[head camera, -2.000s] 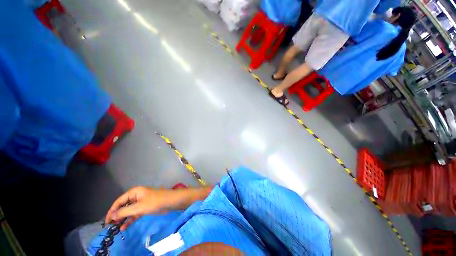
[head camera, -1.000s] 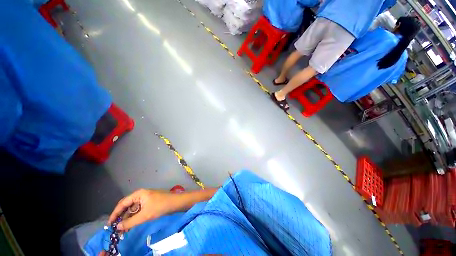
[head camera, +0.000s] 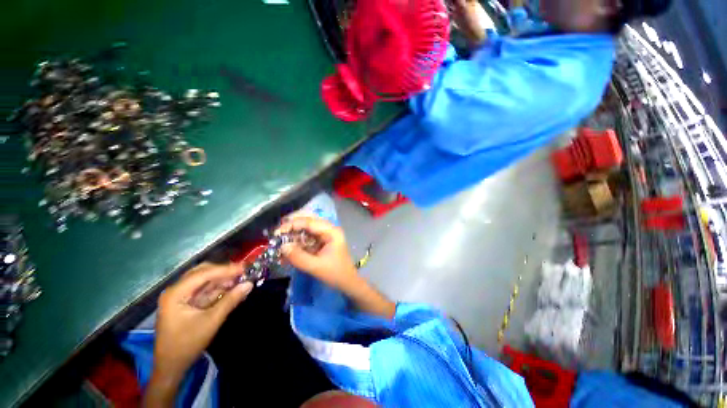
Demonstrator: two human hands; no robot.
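Observation:
A bunch of small dark and silver parts (head camera: 267,259) is held between my two hands, just off the bench's front edge. My left hand (head camera: 195,307) pinches its lower left end between thumb and fingers. My right hand (head camera: 319,251) holds its upper right end at the fingertips. A loose pile of small silver, dark and copper parts (head camera: 104,151) with a few rings lies on the green mat (head camera: 239,151). A greyer batch of similar parts (head camera: 12,279) is cut off at the left edge. The exact shape of the held parts is blurred.
A red desk fan (head camera: 391,48) stands at the mat's far edge. A person in a blue smock (head camera: 494,111) sits beyond it along the bench. Red stools (head camera: 367,191), a red crate (head camera: 590,151), white bags (head camera: 562,303) and shelving (head camera: 670,159) are on the floor side.
The view has swung from the floor aisle to the green bench. The pile, fan and my left hand now show clearly. Both hands hold the bunch, now beside the bench edge.

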